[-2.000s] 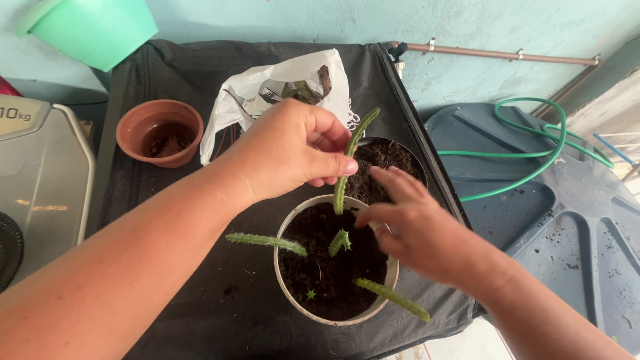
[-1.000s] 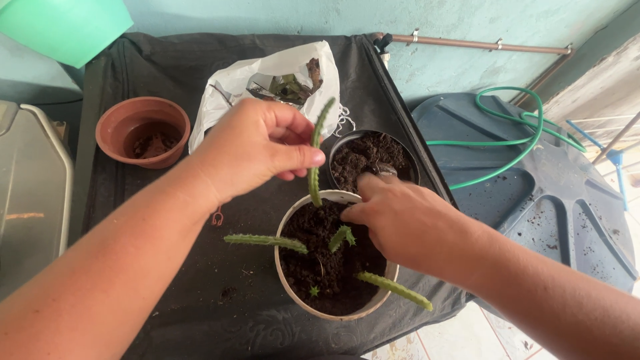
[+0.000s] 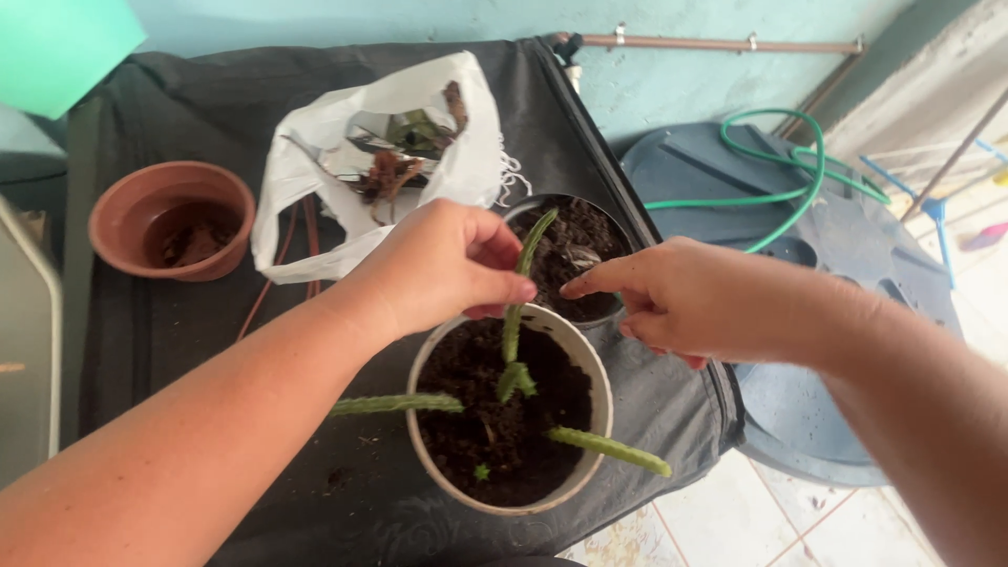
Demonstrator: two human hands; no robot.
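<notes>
My left hand (image 3: pixel 465 268) pinches a long green cactus stem (image 3: pixel 513 323) between thumb and fingers. The stem stands upright at the back of a round white pot (image 3: pixel 605 394) of dark soil. Two more stems lean out over its rim, one to the left (image 3: pixel 417 403) and one to the right (image 3: pixel 614 450), and short green pieces (image 3: pixel 516 381) show in the soil. Behind this pot, a dark pot of soil (image 3: pixel 563 228) holds a partly buried shiny object (image 3: pixel 581 256). The index finger of my right hand (image 3: pixel 669 299) points down over that soil; nothing shows in this hand.
A white plastic bag (image 3: pixel 315 134) with dry plant scraps lies open behind my left hand. A terracotta-coloured pot (image 3: pixel 173 220) stands at the left on the black table cover (image 3: pixel 354 504). Right of the table are a blue plastic lid (image 3: pixel 858 252) and a green hose (image 3: pixel 819 157).
My right hand has drawn back to the right from the soil between the two pots, where it was a second ago. My left hand still holds the upright stem.
</notes>
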